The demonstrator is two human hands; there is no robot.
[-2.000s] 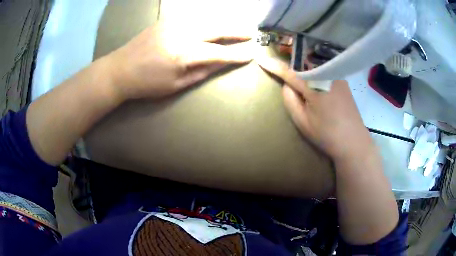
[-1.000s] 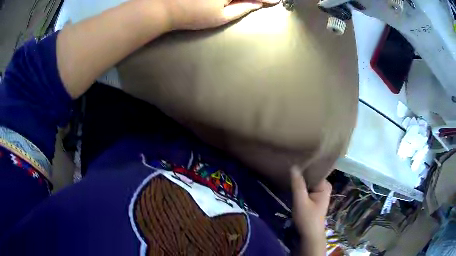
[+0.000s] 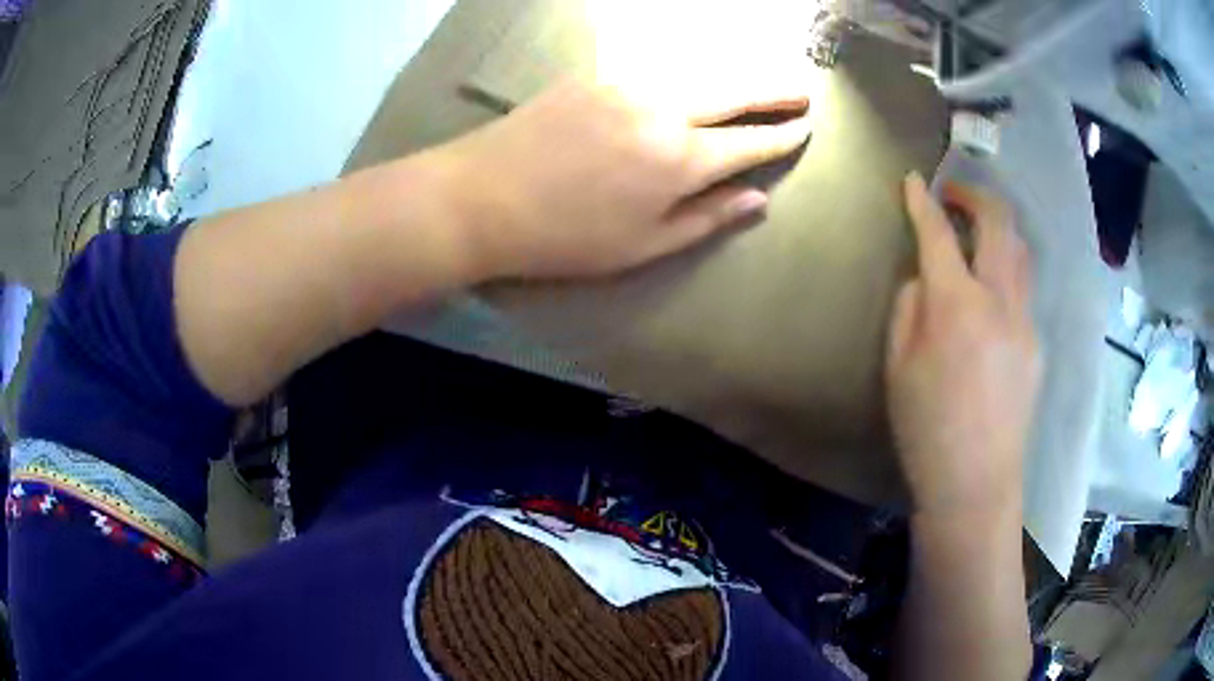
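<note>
A tan garment panel (image 3: 746, 333) lies across the white table under the machine head and hangs over the front edge. My left hand (image 3: 612, 173) lies flat on the panel with its fingers pointing at the needle area. My right hand (image 3: 965, 319) rests at the panel's right edge, fingertips near the cloth edge; whether it pinches the cloth is unclear. The presser foot area (image 3: 828, 40) is bright and blurred at the top. Lamp glare hides part of the panel near my left hand.
The sewing machine arm (image 3: 1052, 60) crosses the top right, with a dark red-edged phone (image 3: 1118, 200) partly visible beside it. White scraps (image 3: 1165, 386) lie at the table's right. Brown cloth bundles (image 3: 1118, 619) are below right.
My right hand has moved up from the panel's lower edge to its right edge by the machine. My left hand and the panel have shifted lower and right in view.
</note>
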